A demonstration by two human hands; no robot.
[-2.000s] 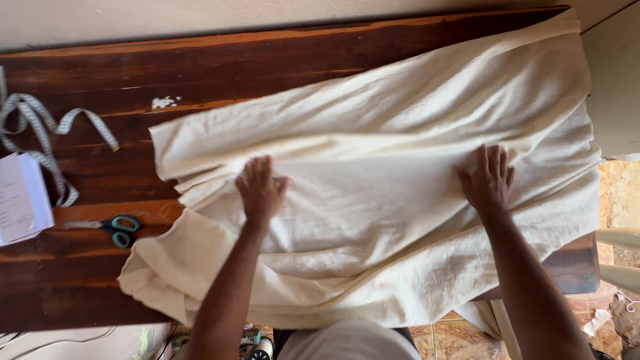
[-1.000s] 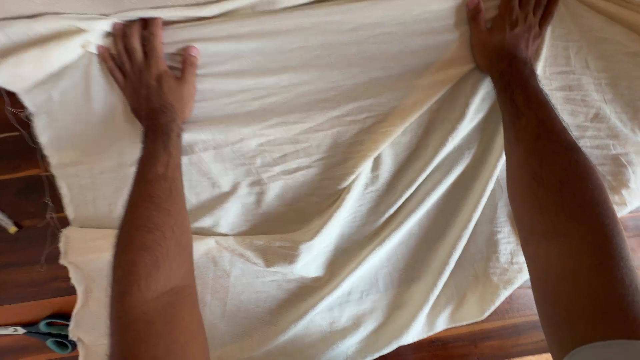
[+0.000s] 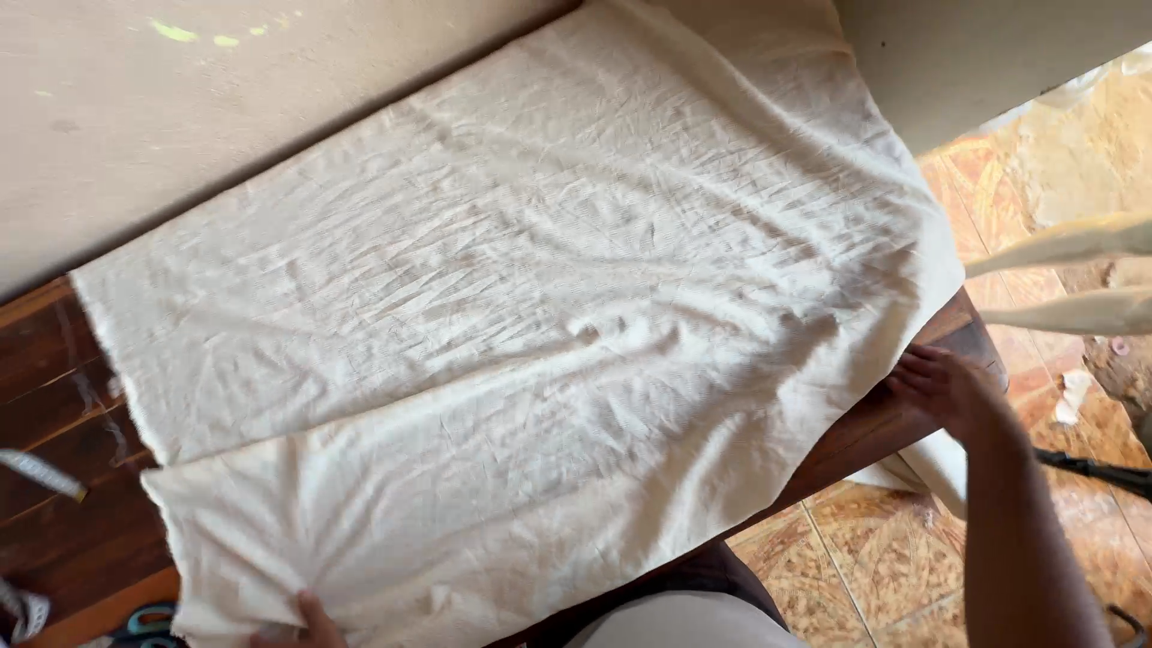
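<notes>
A wrinkled cream cloth (image 3: 504, 297) with a frayed left edge covers most of the dark wooden table (image 3: 900, 409). At the bottom left, my left hand (image 3: 306, 625) is partly out of the frame and touches the cloth's near part, where creases fan out from the fingers; its grip cannot be made out. My right hand (image 3: 936, 382) is at the cloth's right edge near the table's corner, its fingertips at or just under the edge. Scissors with teal and black handles (image 3: 148, 623) lie by the cloth's lower left corner.
A measuring tape (image 3: 40, 474) lies on the table at the left. The wall (image 3: 180, 117) borders the table's far edge. Pale curved legs of some object (image 3: 1071, 310) stand over the tiled floor (image 3: 891, 549) at the right. A dark rod (image 3: 1093, 468) shows beyond my right forearm.
The cloth lies more spread toward the wall than two seconds ago. Both hands have left the far part of the cloth and are at its near and right edges. The view has shifted and turned.
</notes>
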